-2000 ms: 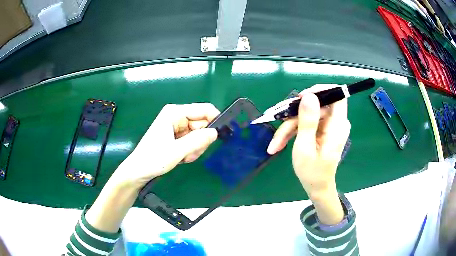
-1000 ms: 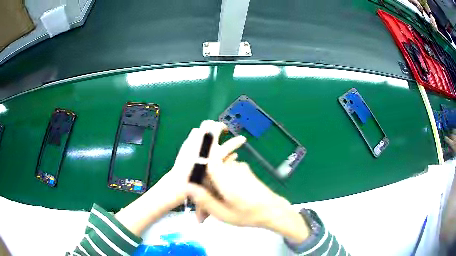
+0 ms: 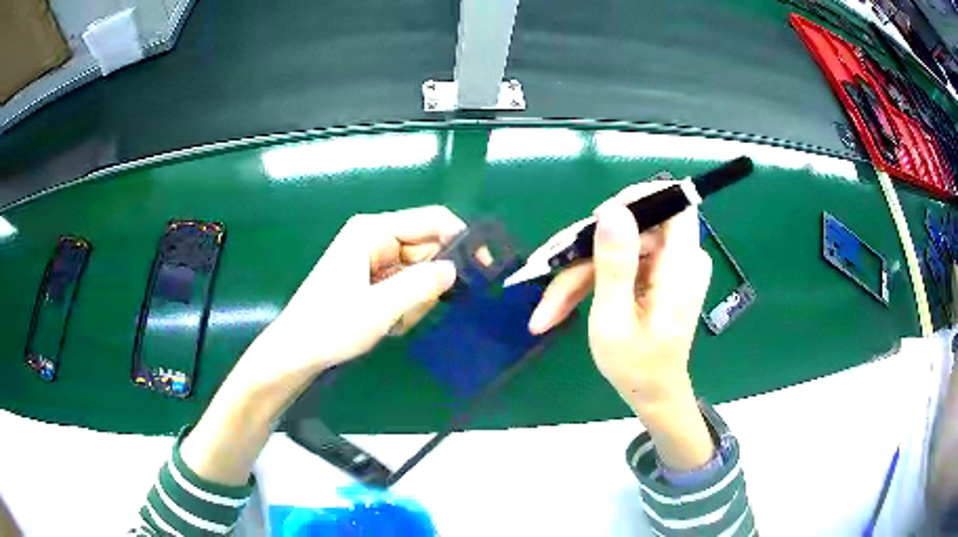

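Note:
A dark phone middle frame (image 3: 420,453) is held up, tilted, over the belt's near edge; it is partly blurred. A blue film (image 3: 467,341) shows on its upper part. My left hand (image 3: 362,288) grips the frame's upper left edge between thumb and fingers. My right hand (image 3: 646,299) holds a black pen-sized tool, probably tweezers (image 3: 651,207), with a white band. Its pale tip is at the frame's upper end, by the blue film. The right fingertips are at the frame's right edge; whether they press on it is unclear.
Two dark middle frames (image 3: 137,315) lie left on the green conveyor belt (image 3: 315,231). Two frames with blue film lie right, one (image 3: 730,309) partly behind my right hand, one (image 3: 856,257) farther out. A bright blue heap (image 3: 357,516) is at the bottom edge, a red tray (image 3: 872,105) upper right, a grey post (image 3: 485,52) behind.
My hands have moved apart from their joined position near the belt edge. A frame is now held up between them, with the tool's tip over it. The frames on the belt show at different places.

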